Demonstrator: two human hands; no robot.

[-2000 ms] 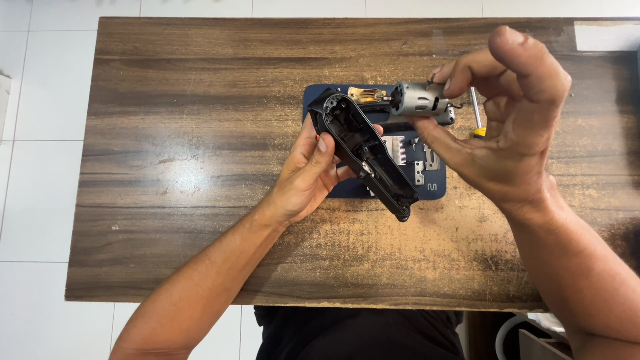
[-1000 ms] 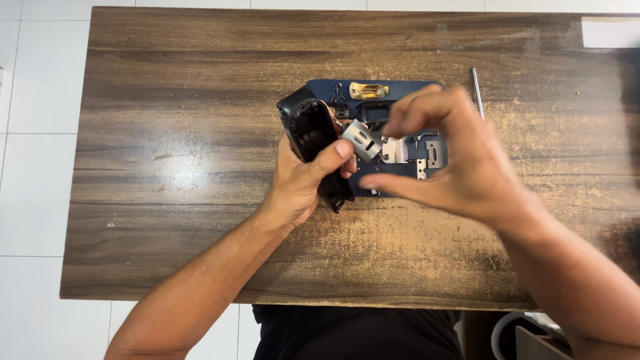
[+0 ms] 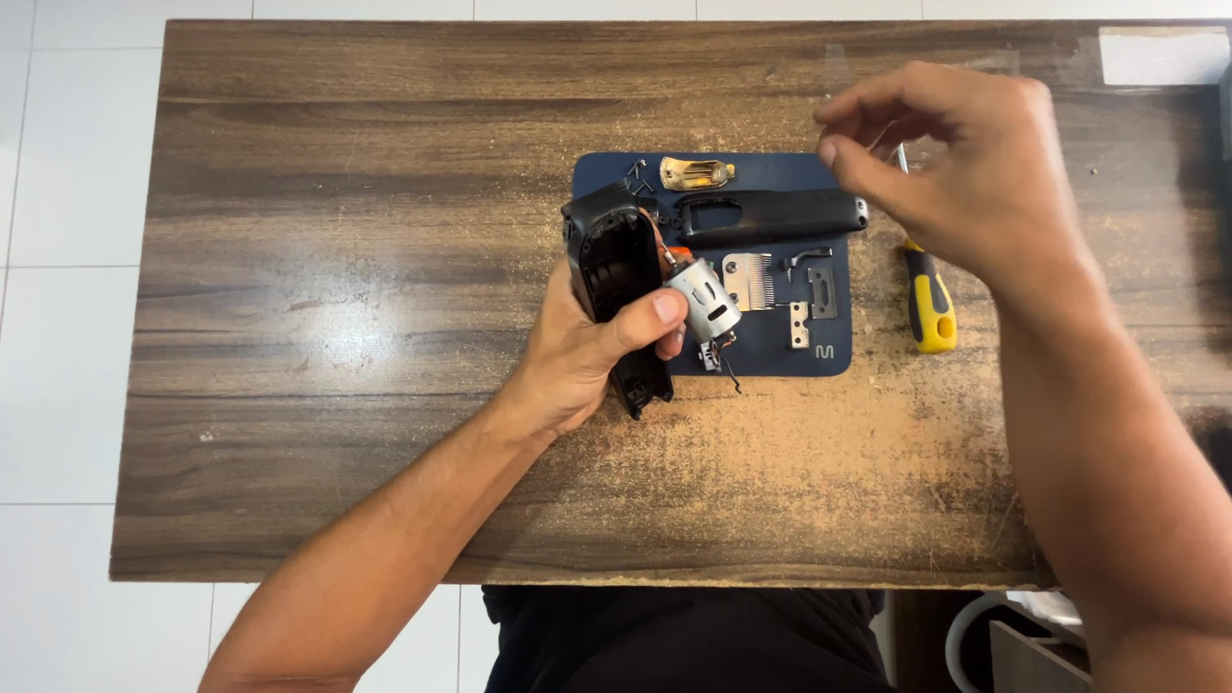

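Note:
My left hand [image 3: 587, 351] grips the black plastic half-shell of a hair clipper [image 3: 616, 260], tilted over the left side of a blue mat [image 3: 760, 361]. The same hand pinches a silver electric motor [image 3: 705, 300] between thumb and fingers; short wires hang from its lower end. My right hand [image 3: 938, 144] is raised above the mat's upper right corner, thumb and index finger close together; whether something small is between them cannot be told. The other black housing half [image 3: 784, 217], a clipper blade [image 3: 748, 281] and a gold-coloured part [image 3: 693, 173] lie on the mat.
Small screws [image 3: 636, 177] lie at the mat's upper left. A metal plate [image 3: 799, 325], a slotted dark plate [image 3: 823, 293] and a black lever [image 3: 807, 258] are at its right. A yellow and black screwdriver [image 3: 930, 303] rests beside the mat on the wooden table [image 3: 337, 462].
The motor, in my right hand two seconds ago, is now held in my left hand against the shell. My right hand has let go of it and moved up and away.

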